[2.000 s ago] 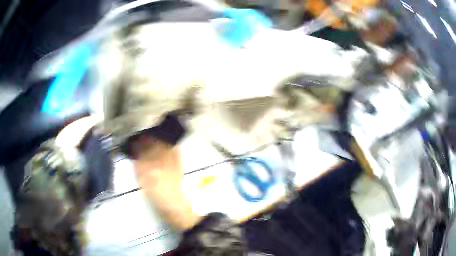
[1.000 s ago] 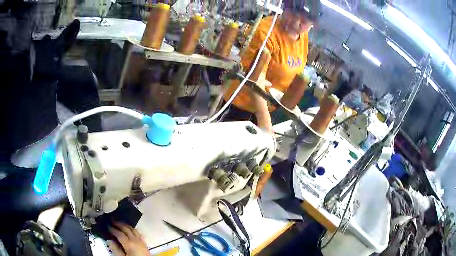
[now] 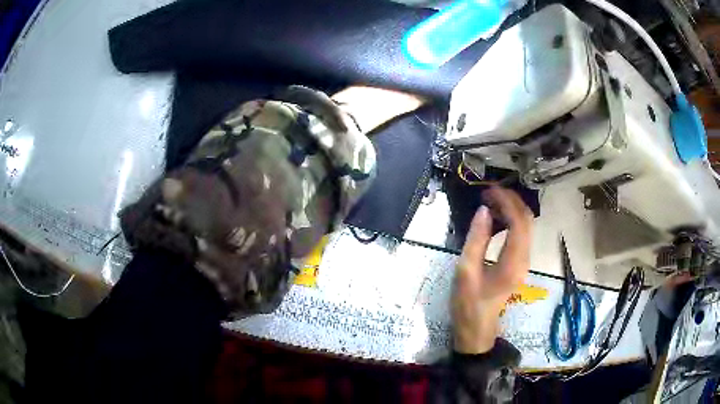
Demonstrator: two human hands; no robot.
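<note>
A large dark panel [image 3: 276,39] lies left of and under the cream-white machine head [image 3: 525,79]; a stitched line runs near its right edge. My left hand [image 3: 379,106] is pale with glare and partly covered by its camouflage sleeve; it rests on the panel left of the needle area. Its fingertips are unclear. My right hand [image 3: 493,256] reaches up at the head, thumb and fingers curved at a small dark piece [image 3: 466,209]; whether it grips the piece is unclear. An orange thread loop [image 3: 472,175] shows by the needle area.
Blue-handled scissors [image 3: 571,319] lie right of my right hand, blades towards the machine. A black strap [image 3: 624,312] lies beside them. A light-blue lamp or hose tip [image 3: 454,35] hangs over the panel. The white table [image 3: 79,102] has yellow stickers and printed markings.
The view has swung left and down, so the co-worker and thread cones are out of sight. My left sleeve and hand now show over the panel. My right hand is by the needle area.
</note>
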